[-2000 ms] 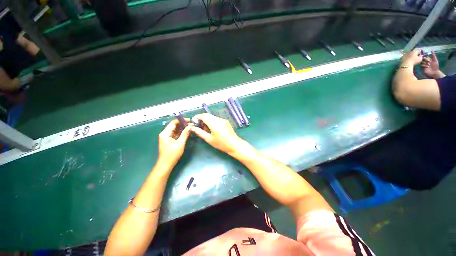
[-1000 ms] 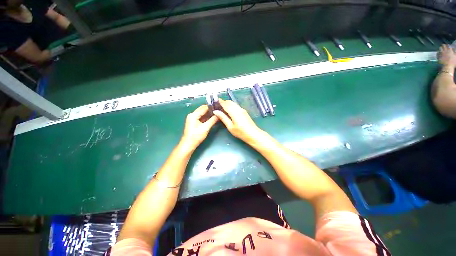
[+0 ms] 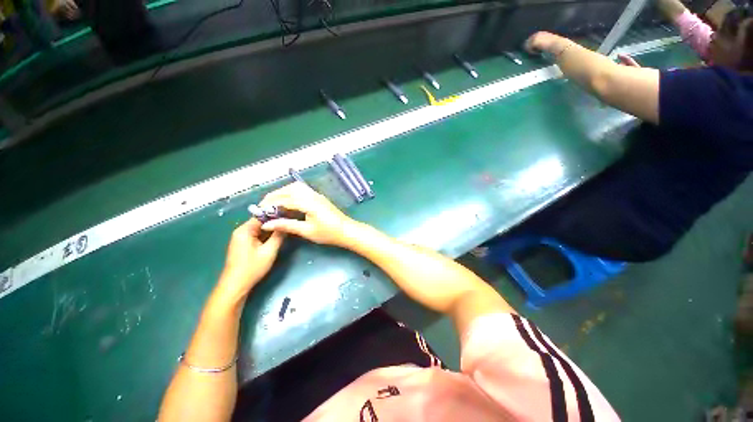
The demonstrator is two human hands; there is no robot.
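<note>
My left hand (image 3: 252, 251) and my right hand (image 3: 307, 216) meet over the bench near the white strip. Both grip a small bunch of pen-shaped units (image 3: 262, 212), pale ends pointing left; the fingers hide most of it and the exact number. Set-aside units (image 3: 352, 177) lie side by side on the bench right of my hands. One more unit (image 3: 297, 175) lies apart from them, partly hidden by my right hand. A small black piece (image 3: 285, 308) lies near the bench's front edge.
Pen-shaped units (image 3: 333, 105) lie spaced on the dark green belt beyond the white edge strip (image 3: 198, 194). A yellow strip (image 3: 438, 97) lies at the belt edge. At right, a person in dark blue (image 3: 702, 165) reaches over the belt beside a blue stool (image 3: 537, 272).
The view has swung right, so the bench things sit further left. The bunch in my hands has turned from upright to sideways. The neighbour's arm now extends over the belt.
</note>
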